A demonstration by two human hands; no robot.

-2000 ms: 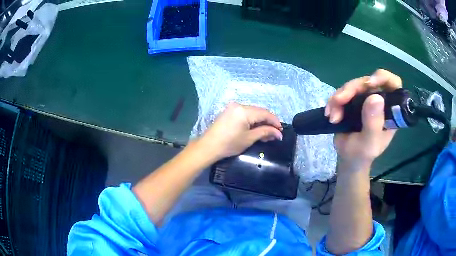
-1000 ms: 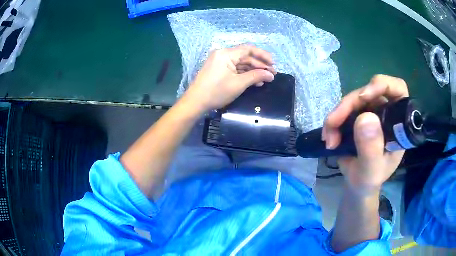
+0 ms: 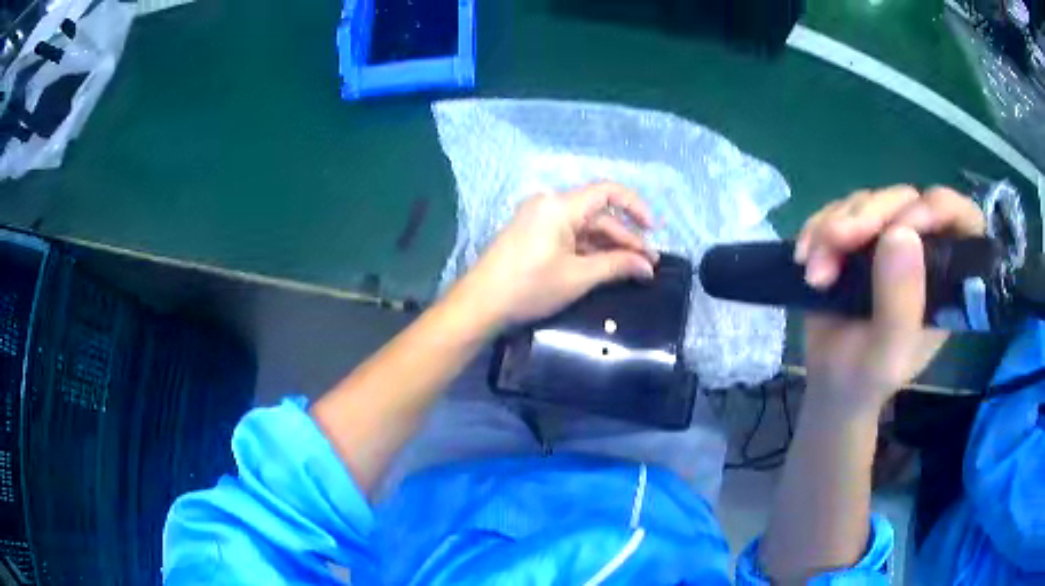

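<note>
A glossy black housing (image 3: 607, 355) lies on bubble wrap (image 3: 733, 326) at the bench edge, over my lap. My left hand (image 3: 573, 246) is at the housing's far edge, thumb and fingertips close together there; whether they pinch a screw is too small to tell. My right hand (image 3: 888, 258) is closed around a black electric screwdriver (image 3: 756, 272), held roughly level to the right of the housing. Its front end is just right of the housing's far right corner, and no bit shows clearly.
A blue parts bin (image 3: 407, 78) stands at the back of the green bench (image 3: 252, 149). White plastic wrapping with black parts (image 3: 57, 97) lies far left. Dark crates (image 3: 126, 424) stand at lower left. A person's blue sleeve (image 3: 1008, 458) is at right, near a bagged coil (image 3: 1005, 223).
Since one second ago, the screwdriver has moved from the housing's near right corner to beside its far right corner. My left hand stays at the far edge. The camera view has shifted.
</note>
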